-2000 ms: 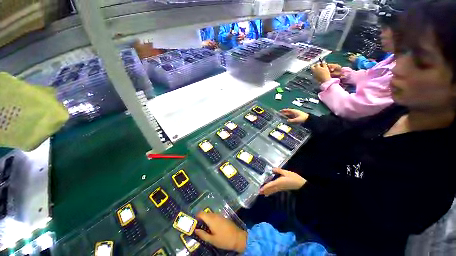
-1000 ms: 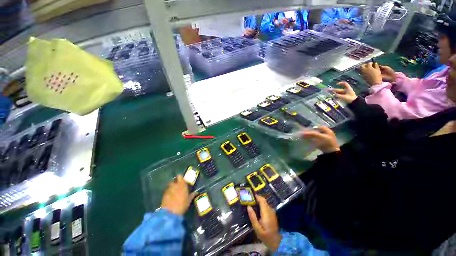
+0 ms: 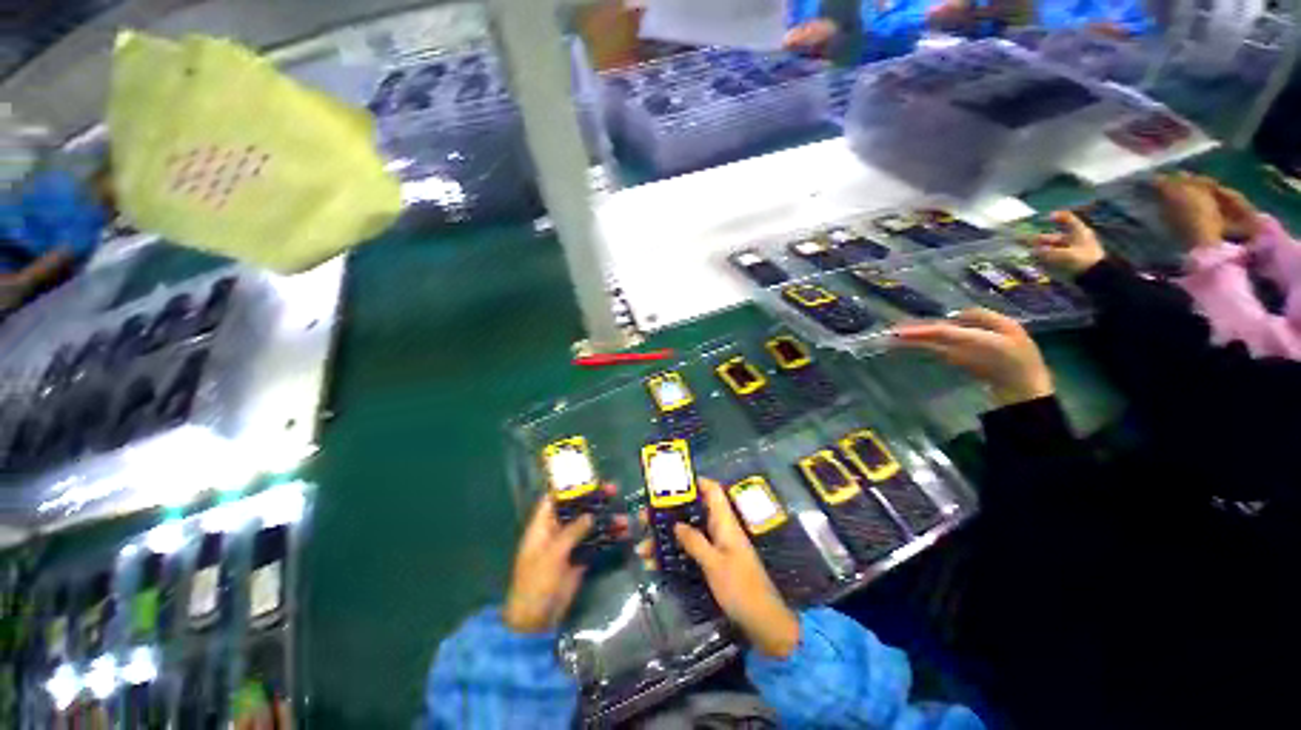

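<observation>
My left hand [image 3: 545,571] holds a keypad phone [image 3: 572,468] upright, with a yellow frame and a lit white screen. My right hand [image 3: 731,571] holds a second keypad phone [image 3: 668,474], also lit white, beside the first. Both are above the left part of a clear blister tray [image 3: 531,464] on the green bench. More yellow-framed phones lie in the tray's two rows. One front-row phone [image 3: 756,504] and one back-row phone [image 3: 669,392] have lit screens; others are dark. The lower parts of the held phones are partly covered by my fingers.
A red stick [image 3: 622,358] lies by the metal post [image 3: 559,186]. A yellow cloth [image 3: 250,157] hangs at upper left. A neighbour's hands [image 3: 999,354] are over another phone tray at right. Stacked trays [image 3: 956,114] stand on the white board [image 3: 699,243]. Other trays lie at left.
Both phones are now raised side by side with screens facing me; a second ago they were apart and lower. The view has shifted left, and the neighbour's tray lies flatter.
</observation>
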